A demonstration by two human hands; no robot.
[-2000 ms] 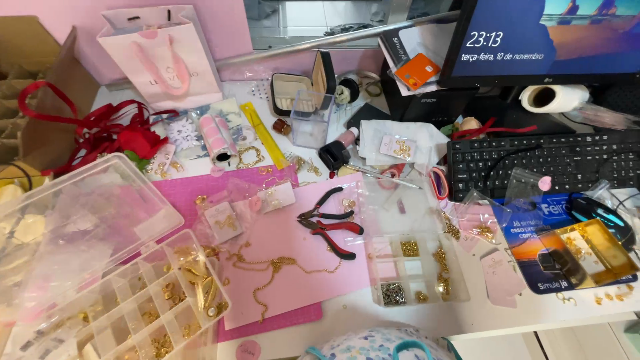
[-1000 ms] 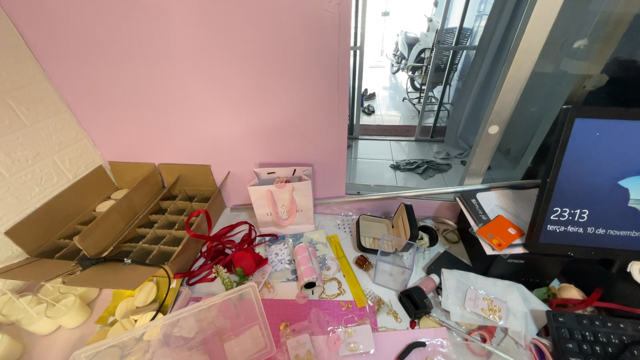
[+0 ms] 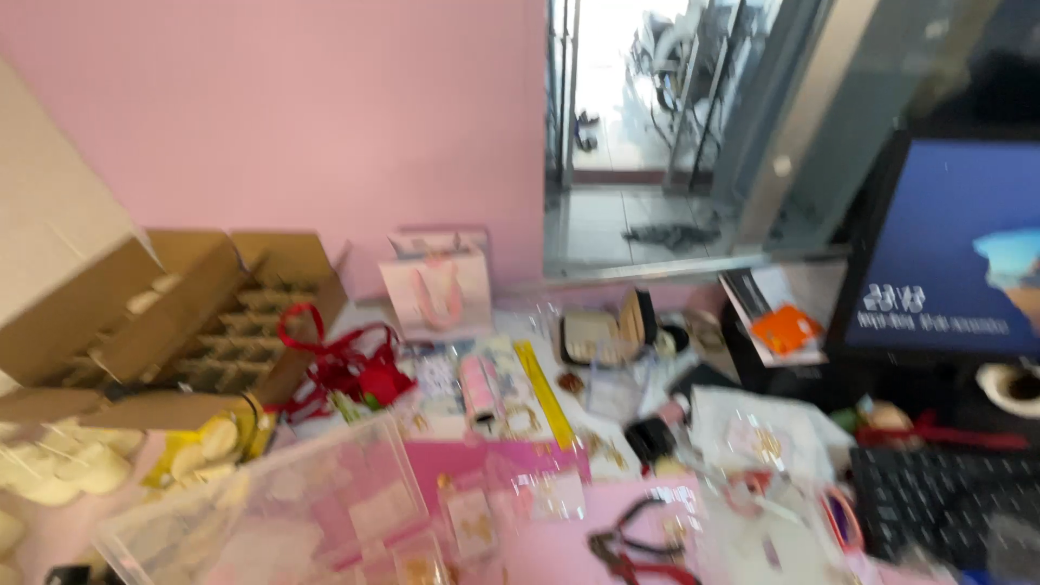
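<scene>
Neither of my hands shows in the head view. Two pairs of pliers, one with black handles [image 3: 638, 528] and one with red handles [image 3: 650, 569], lie close together on a pink sheet [image 3: 544, 552] at the bottom. Left of them are small clear bags with gold-coloured jewellery pieces on cards [image 3: 471, 520]. The raised clear plastic lid [image 3: 276, 504] of a box spans the lower left. A pink roll [image 3: 479, 388] lies beside a yellow strip [image 3: 544, 394]. Another bagged jewellery piece [image 3: 756, 443] rests on white material right of centre. The picture is blurred.
Divided cardboard boxes [image 3: 236, 341] stand at the left, near red ribbon [image 3: 349, 374]. A small pink paper bag [image 3: 439, 296] stands against the wall. An open dark case [image 3: 597, 333] sits behind the clear box [image 3: 617, 390]. A monitor [image 3: 951, 252] and black keyboard [image 3: 951, 504] occupy the right.
The view has tilted up since two seconds ago and, in the last second, down a little, bringing the pliers more into sight. No object on the desk has plainly moved.
</scene>
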